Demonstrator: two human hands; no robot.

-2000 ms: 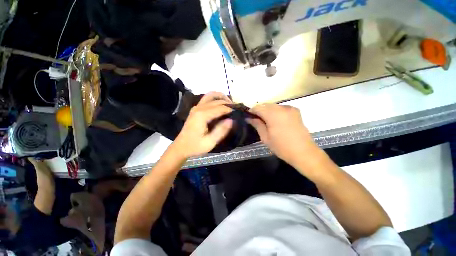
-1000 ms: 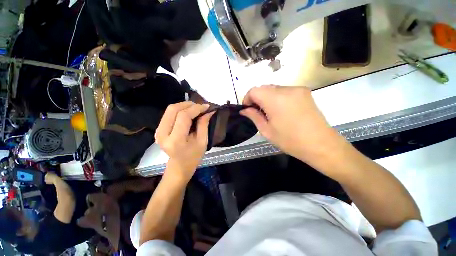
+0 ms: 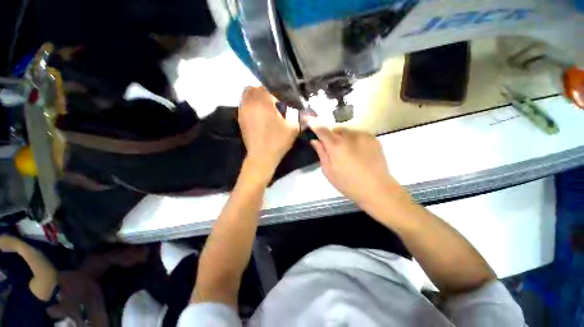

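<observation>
A black garment with brown stripes (image 3: pixel 160 150) lies bunched on the white table, left of the sewing machine (image 3: pixel 358 38). Its narrow end reaches the presser foot area (image 3: pixel 310 108) under the machine head's left end. My left hand (image 3: pixel 267 124) presses on the cloth just left of the needle area, fingers pointing up. My right hand (image 3: pixel 349 156) is at the right of the same spot, its fingertips at the garment's edge. The needle and exact cloth edge are blurred and partly hidden by my fingers.
A black smartphone (image 3: pixel 435 73) lies on the machine bed. Thread snips with pale green handles (image 3: pixel 530 110) and an orange object (image 3: pixel 575 86) lie further right. A measuring strip (image 3: pixel 461 179) runs along the table's front edge. Another person's arm (image 3: pixel 32 265) shows at lower left.
Both hands have moved up from the table's front edge to the needle area with the garment edge. The garment now stretches out longer to the left. The camera view has shifted.
</observation>
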